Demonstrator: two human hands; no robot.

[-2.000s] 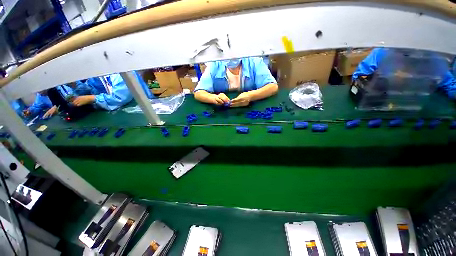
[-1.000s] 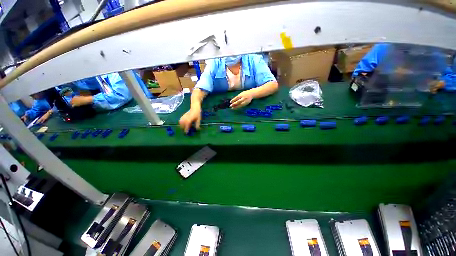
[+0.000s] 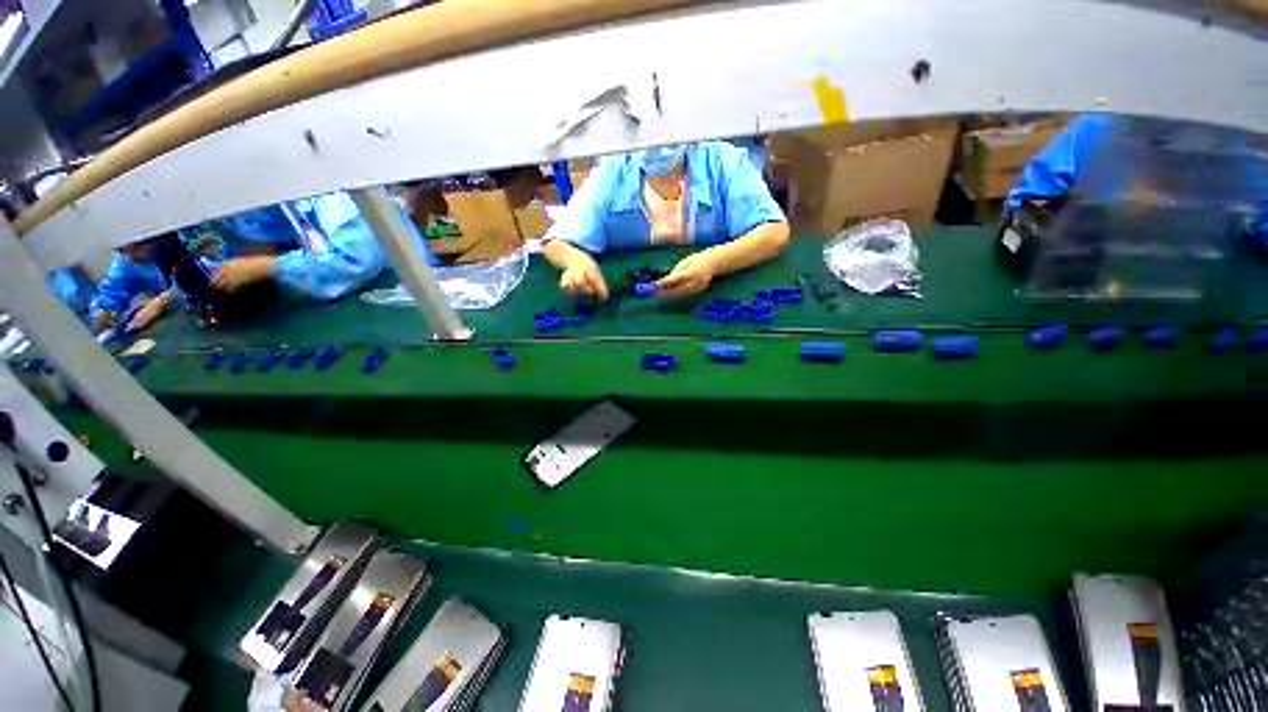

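Neither of my hands is clearly in view; a small pale blurred patch at the lower left edge of the left stacks cannot be told. Stacks of display modules lie silver backs up on the near bench: slanted ones at the left (image 3: 309, 591), one left of the middle (image 3: 574, 651), and others at the right (image 3: 859, 648). Black flex cables with orange-gold ends show on their backs. A single display module (image 3: 581, 442) lies tilted on the green conveyor belt (image 3: 834, 494).
A white metal frame (image 3: 487, 132) crosses above, with slanted posts at the left. Ribbed trays (image 3: 1231, 633) stand at the right edge. A white machine (image 3: 56, 473) is at the left. Opposite, workers in blue smocks sit behind blue parts (image 3: 821, 352) and a clear bag (image 3: 873, 257).
The single module and the row of blue parts have moved right. The worker opposite reached to the row, then drew the hand back. The view has shifted slightly. A pale patch appears at lower left.
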